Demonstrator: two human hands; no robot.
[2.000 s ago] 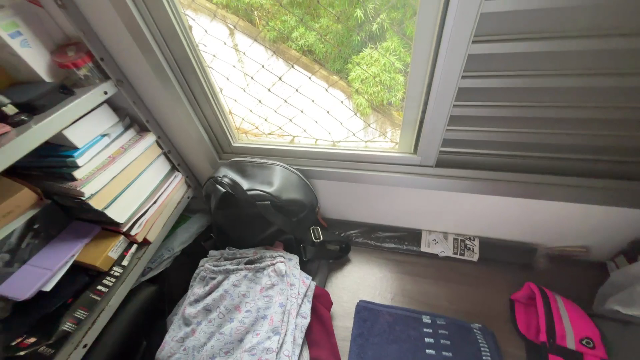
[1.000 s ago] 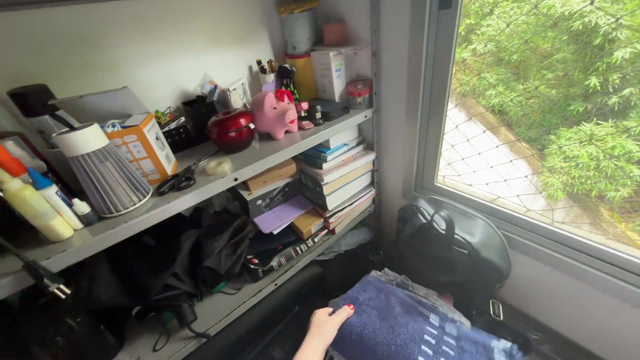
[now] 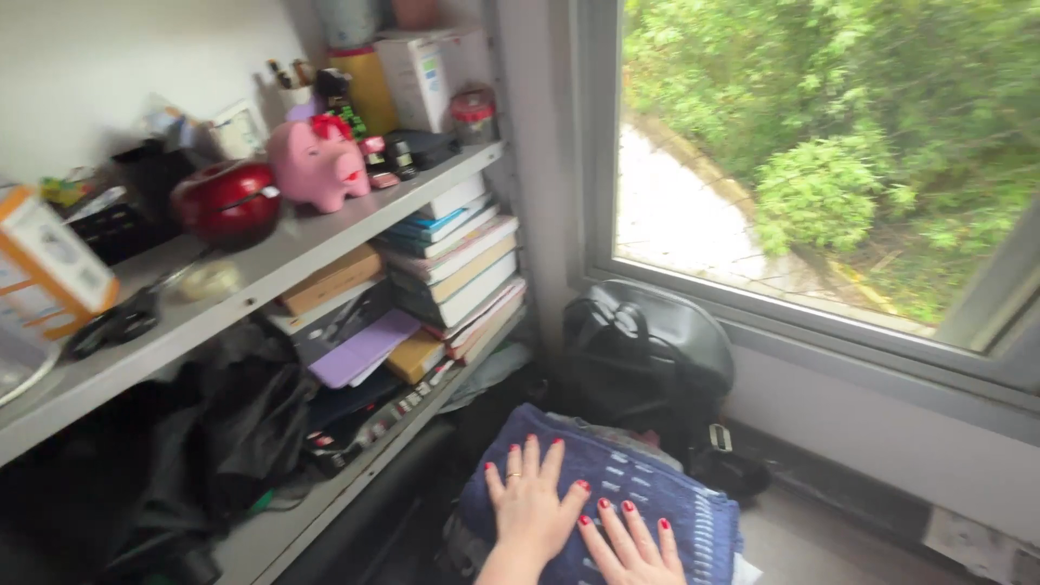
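A folded blue towel (image 3: 682, 520) with pale woven marks lies on top of a pile of folded cloth, of which a grey patterned edge (image 3: 617, 439) shows behind it. My left hand (image 3: 532, 504) rests flat on the towel's left part, fingers spread, a ring on one finger. Close to its right, my right hand (image 3: 634, 548) lies on the towel near the bottom edge of the view, its fingers apart and its wrist out of view. Neither hand grips anything. Just behind the pile stands a black leather-like backpack (image 3: 658, 349).
At the left, a grey metal shelf (image 3: 325, 252) carries a pink piggy bank (image 3: 317, 162), a red round container (image 3: 226, 203) and scissors (image 3: 122, 321). Below it are stacked books (image 3: 463, 276) and black fabric (image 3: 219, 422). A window (image 3: 812, 317) is at the right.
The blue towel, earlier on the surface right of the grey patterned cloth, now lies on top of it. My right hand has come into view. The view has swung left since the first frame.
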